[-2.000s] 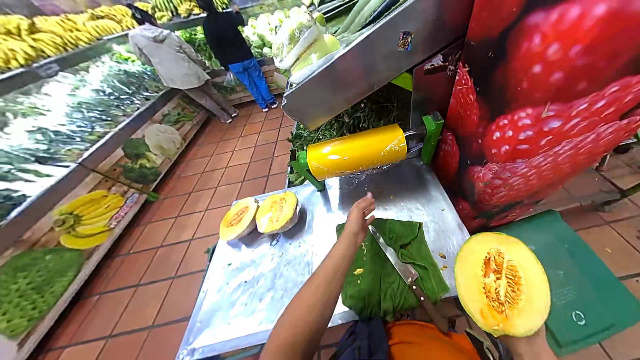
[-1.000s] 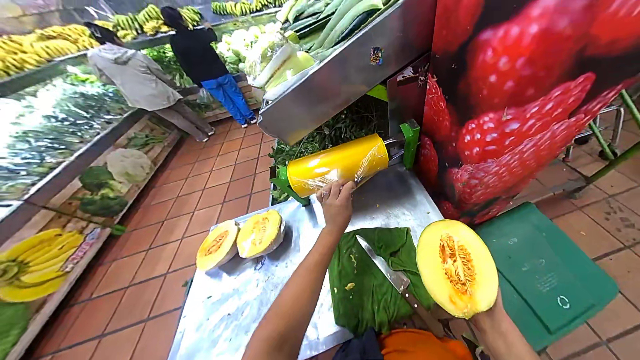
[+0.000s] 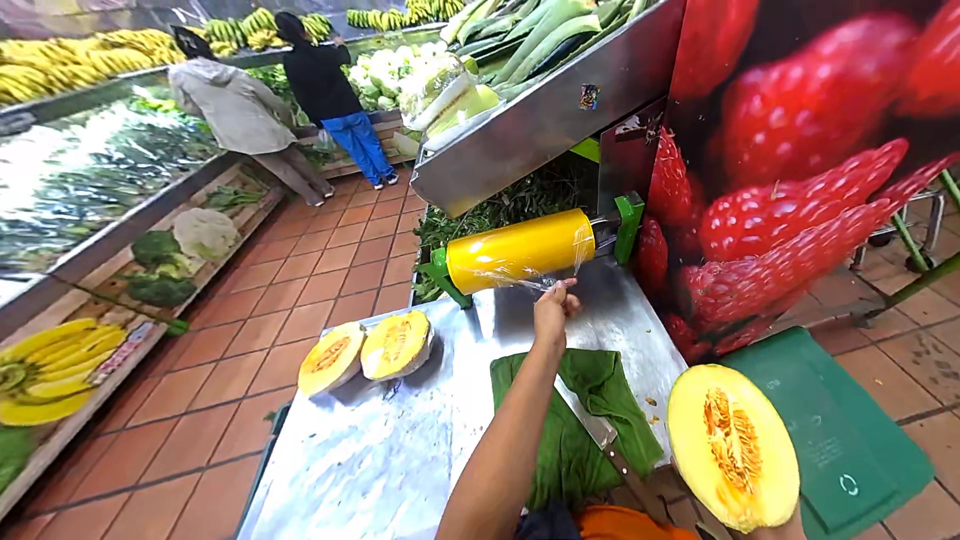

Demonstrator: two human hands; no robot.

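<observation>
Between the fingers of my left hand (image 3: 555,307) is the gathered edge of clear plastic film (image 3: 525,279), pulled a little from the yellow roll (image 3: 521,251) on its green stand (image 3: 628,225). At the lower right my right hand (image 3: 780,525), mostly hidden, holds a melon half (image 3: 733,448) with its seeded cut face up. Two more melon halves (image 3: 330,358) (image 3: 396,345) lie side by side on the metal table (image 3: 360,465). A knife (image 3: 589,416) rests on a green cloth (image 3: 630,427) beneath my left forearm.
A green lid (image 3: 840,420) is at the right, below a raspberry-print panel (image 3: 810,172). The metal edge of a vegetable shelf (image 3: 540,112) overhangs behind the roll. Two people (image 3: 232,112) (image 3: 330,90) stand at the far produce shelves. Crates of vegetables and bananas (image 3: 56,367) line the left.
My left hand has moved from above the cloth to the roll, and now draws film off its lower edge. The melon half stays in my right hand.
</observation>
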